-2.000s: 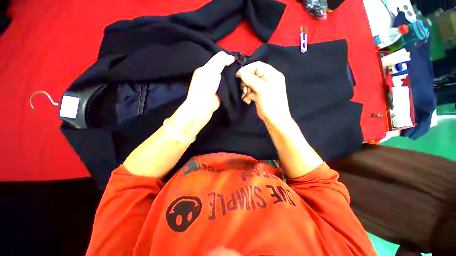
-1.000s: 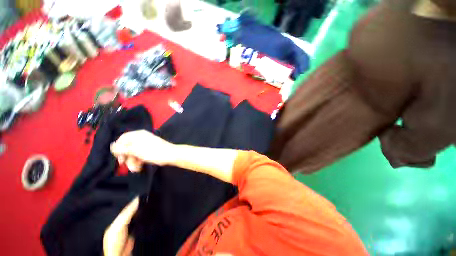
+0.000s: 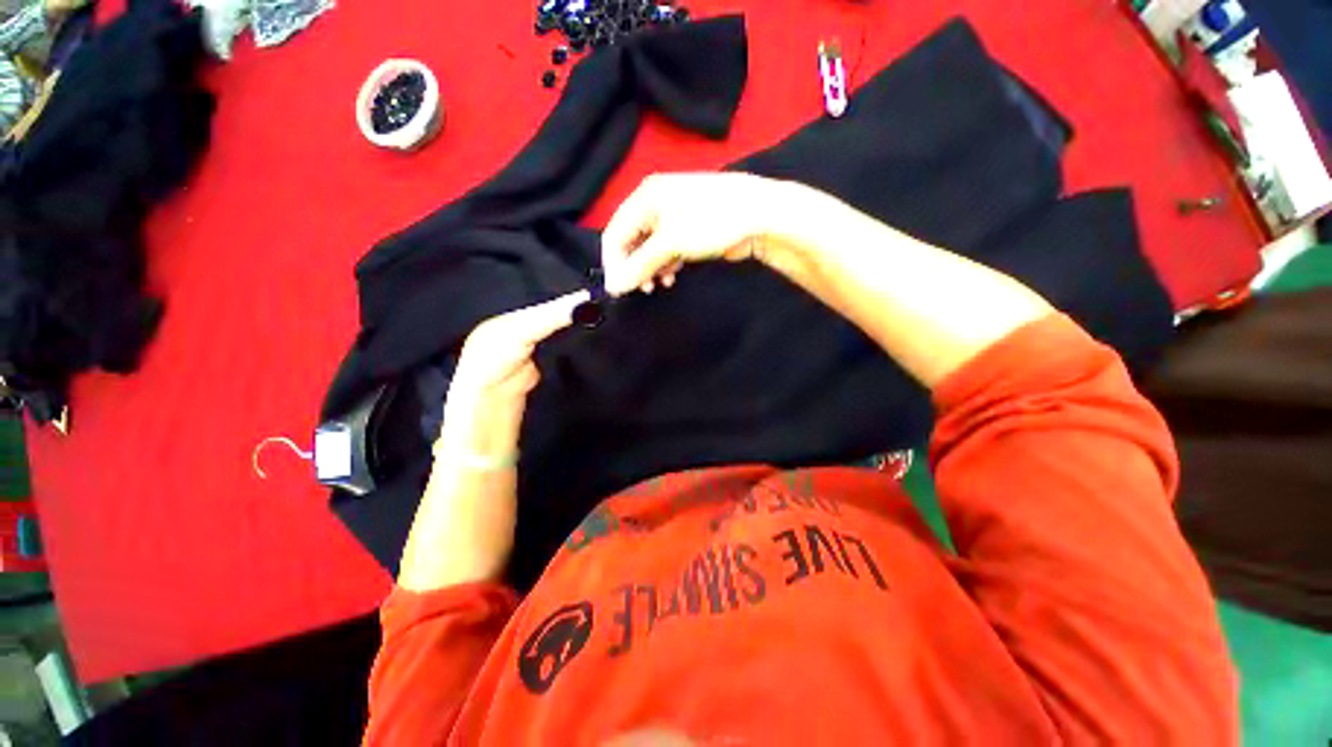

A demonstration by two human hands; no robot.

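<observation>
A dark coat lies spread before me. My left hand pinches a fold of its front edge between thumb and fingers. A dark round button shows at its fingertips. My right hand is just right of and above the button, thumb and fingertips drawn together close to it. Any needle or thread in them is too thin to see. White-and-pink thread snips lie beyond the coat body.
The table has a red cloth. Loose buttons lie beyond the sleeve, a white button bowl to their left. A hanger hook and label are at the collar. Dark garments lie far left, a white-and-red box far right.
The view swung right, then back left. My right hand was out over the sleeve a second ago and is now back beside my left at the coat edge. The button now shows.
</observation>
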